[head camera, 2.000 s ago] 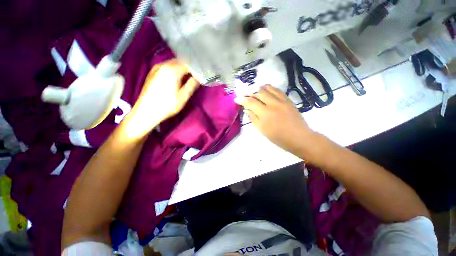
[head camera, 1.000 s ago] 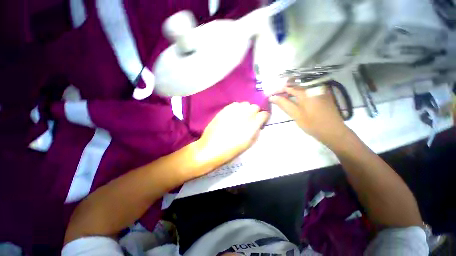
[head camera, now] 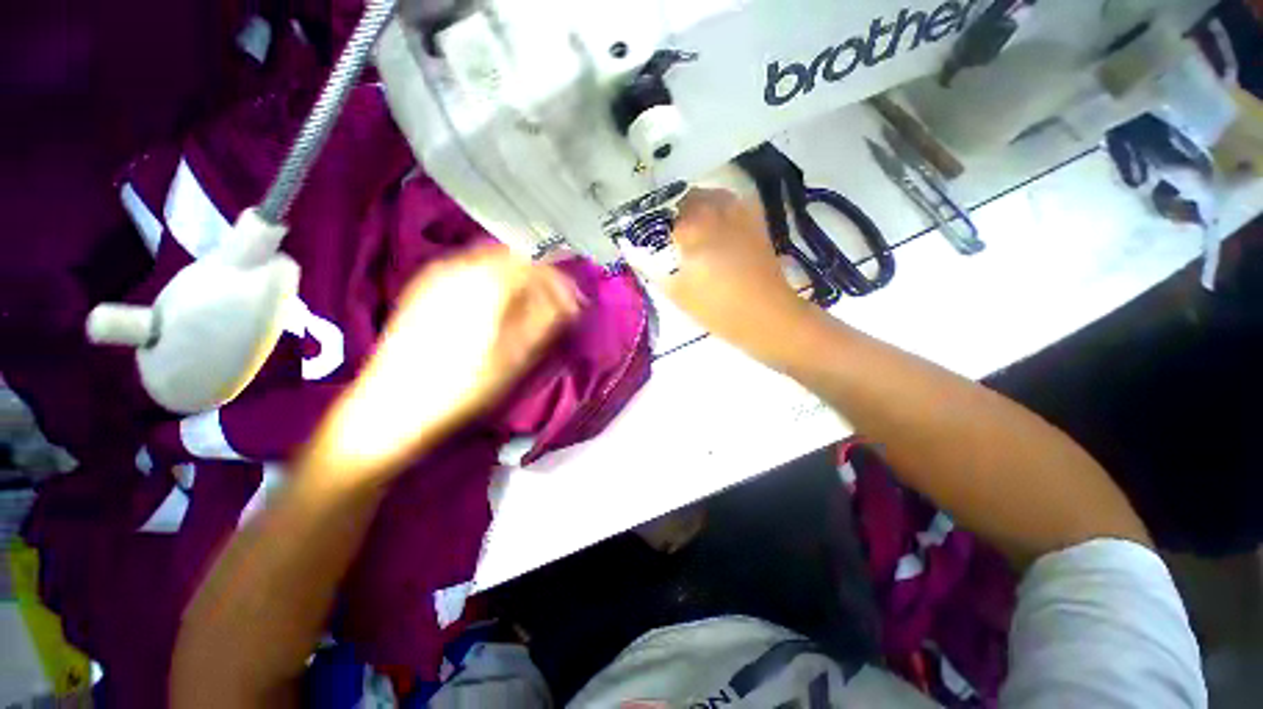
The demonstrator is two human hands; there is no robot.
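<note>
A maroon garment piece (head camera: 589, 367) lies on the white machine table with its curved edge under the needle area of the off-white sewing machine (head camera: 513, 125). My left hand (head camera: 464, 339) is blurred and lies over the cloth left of the needle; its fingers are bent, and its grip on the cloth cannot be made out. My right hand (head camera: 723, 270) is raised at the machine head, right of the needle, beside the coiled metal tension part (head camera: 648, 230). Its fingertips are partly hidden, and no cloth shows in it.
Black-handled scissors (head camera: 838, 243) lie right of my right hand. A slim silver tool (head camera: 925, 194) and a brown-handled tool (head camera: 917, 136) lie beyond. A white gooseneck lamp (head camera: 219, 333) stands at the left over heaped maroon garments (head camera: 83, 554). More cloth (head camera: 942, 596) hangs below the table.
The view has shifted, showing more of the machine head. My left hand has moved back from the front cloth edge to left of the needle. My right hand has moved up from the cloth edge.
</note>
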